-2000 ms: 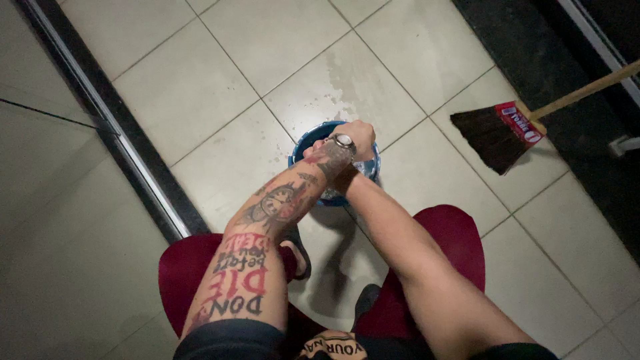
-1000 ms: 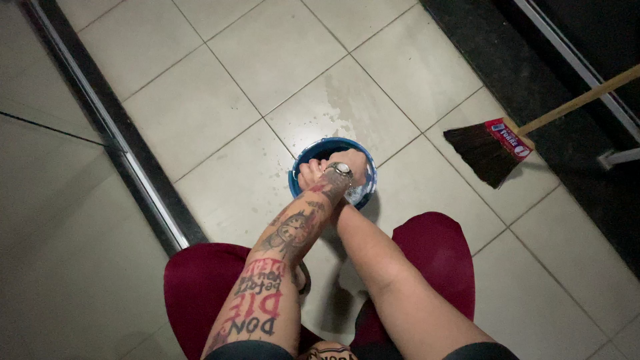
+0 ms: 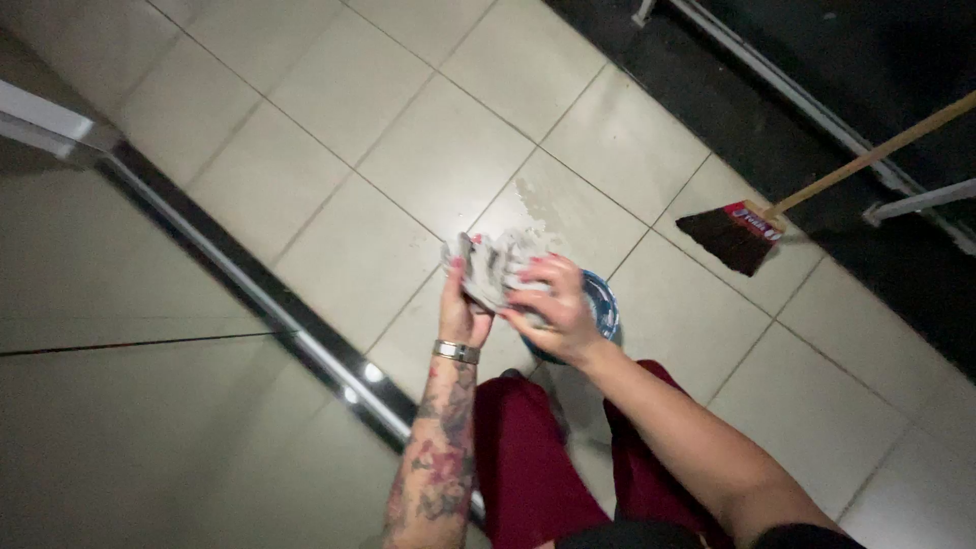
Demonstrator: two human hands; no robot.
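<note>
A bunched, pale grey-white cloth (image 3: pixel 494 273) is between my two hands, above the tiled floor. My left hand (image 3: pixel 463 305), with a metal-banded watch on the wrist, grips the cloth's left side. From the right, my right hand (image 3: pixel 557 305) closes on the other side, its fingers blurred. Behind and below my right hand stands a blue bucket (image 3: pixel 606 305), partly hidden by that hand; what lies inside is hard to make out.
A broom (image 3: pixel 736 236) with dark bristles and a wooden handle lies at the right. Wet patches (image 3: pixel 534 206) mark the floor tiles beyond the bucket. A metal door track (image 3: pixel 305 343) runs diagonally at left, and a dark stone strip (image 3: pixel 679 99) borders the right.
My hands have come up from the bucket, where they were crossed, and are now uncrossed with the cloth between them. The view has shifted.
</note>
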